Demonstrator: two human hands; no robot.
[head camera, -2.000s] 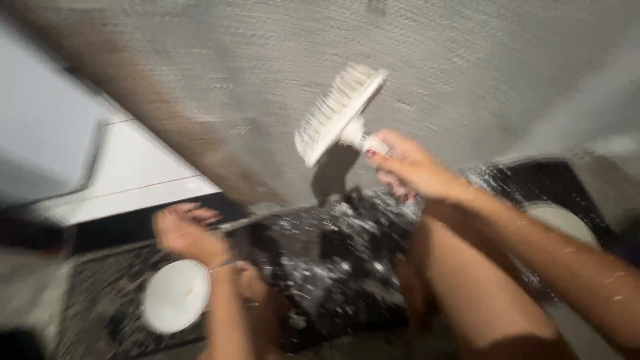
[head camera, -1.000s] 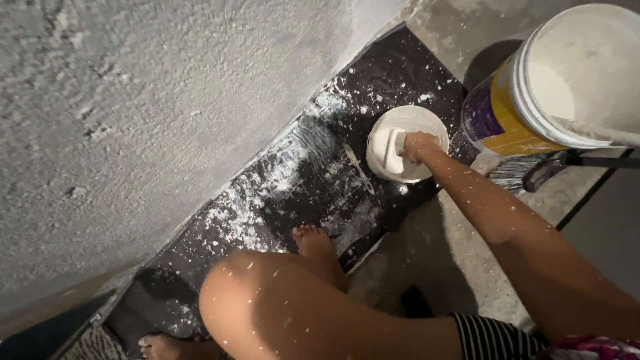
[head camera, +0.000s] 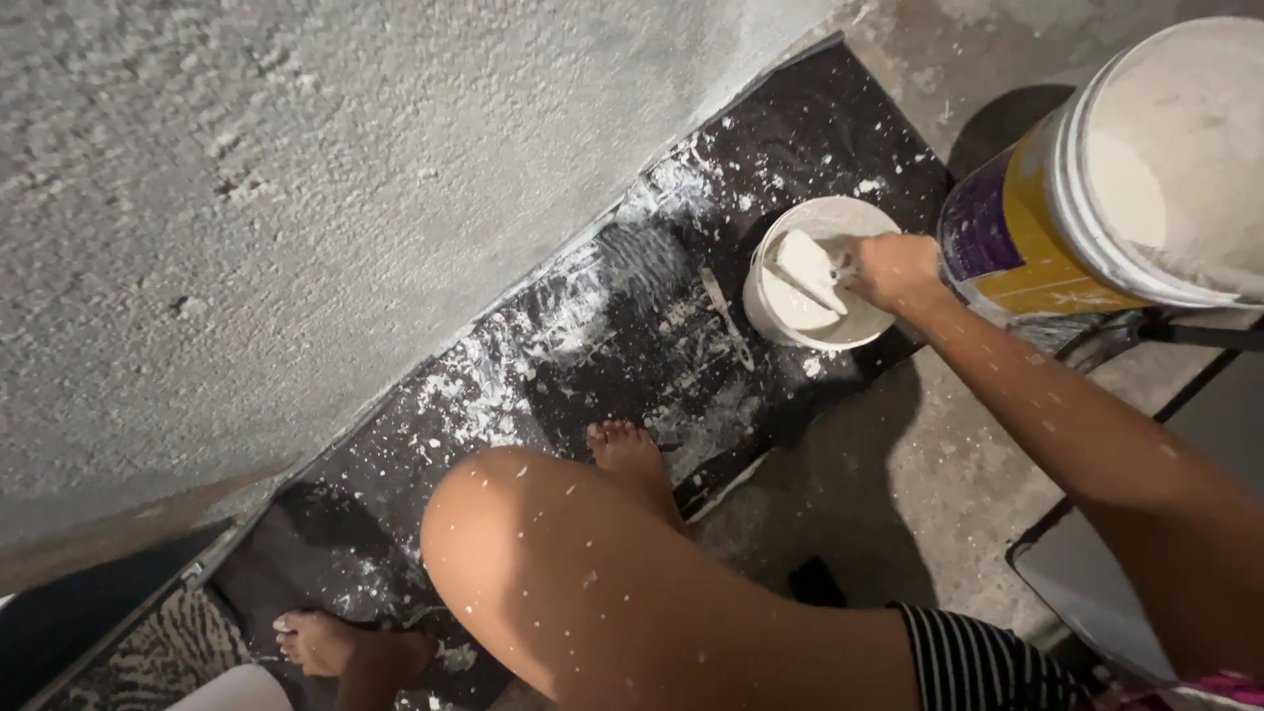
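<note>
My right hand (head camera: 894, 272) is closed around the handle of a wide white paint brush (head camera: 808, 267), whose head is inside a small white plastic bucket (head camera: 758, 306). White paint (head camera: 795, 304) lies in the bottom of that bucket, and the brush head is tilted over it. A thin white paint-smeared stick or tool (head camera: 729, 321) lies on the black sheet just left of the bucket. My left hand is outside the view. The rough grey-white wall (head camera: 296, 197) rises at the left.
A large paint bucket (head camera: 1071, 197) with a yellow and purple side stands at the right, pale inside. The black floor sheet (head camera: 800, 109), splattered white, runs along the wall under my bare feet (head camera: 632, 454). A dark-edged grey object (head camera: 1096, 583) is at lower right.
Two seconds ago my right hand held the brush up by the wall, and my left hand was visible near a white round thing. The brush is now inside the small bucket. The view has swung strongly.
</note>
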